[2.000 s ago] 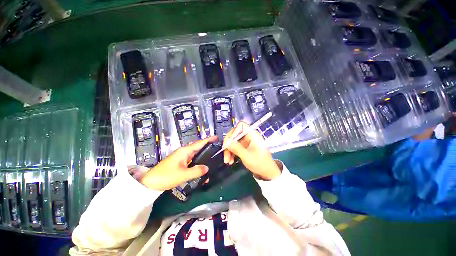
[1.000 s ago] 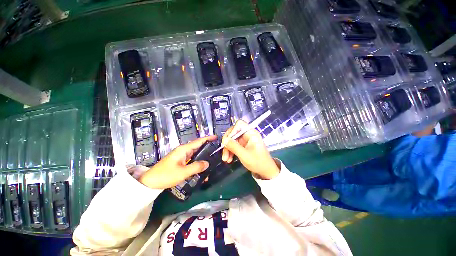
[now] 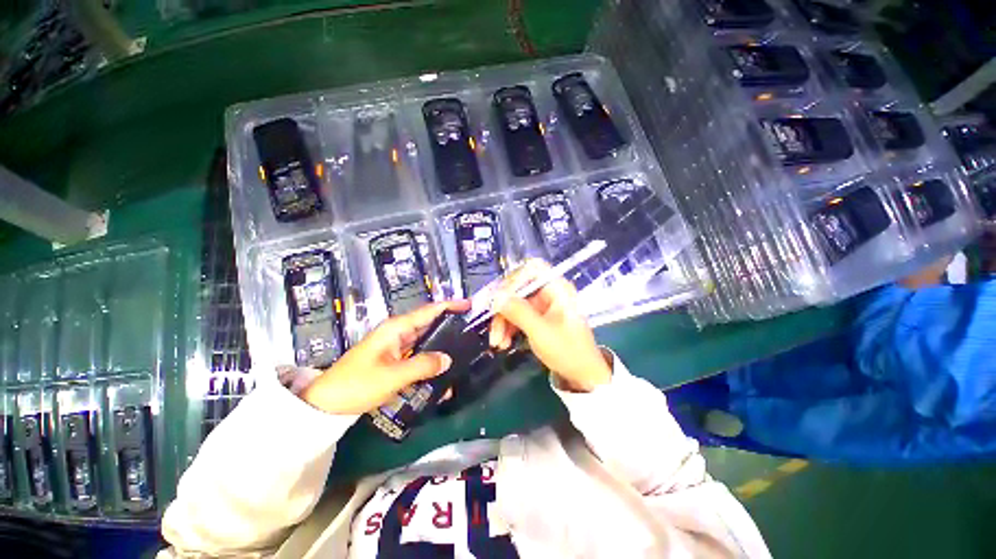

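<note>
My left hand (image 3: 377, 366) holds a black phone housing (image 3: 406, 413) tilted at the tray's near edge, its patterned lower end showing below the fingers. My right hand (image 3: 543, 325) holds pale tweezers (image 3: 562, 269) like a pen, tips at the upper part of the housing. Whether a small piece is at the tips cannot be told. The working tray (image 3: 377, 221) in front holds black housings in two rows; one back-row pocket has none. A dark gridded sticker sheet (image 3: 633, 242) lies over its right end. A dark shape under my right hand is unclear.
Stacked trays with housings (image 3: 699, 202) stand higher at the right. A left tray (image 3: 82, 317) has several housings in its near row. Dark gridded strips (image 3: 224, 328) lie between the trays. A person's blue sleeve (image 3: 906, 349) is at right. A metal upright (image 3: 44, 207) stands at left.
The tweezer tips have shifted slightly on the housing. The view has shifted a little, and the glare on the sticker sheet differs. Both hands keep their hold.
</note>
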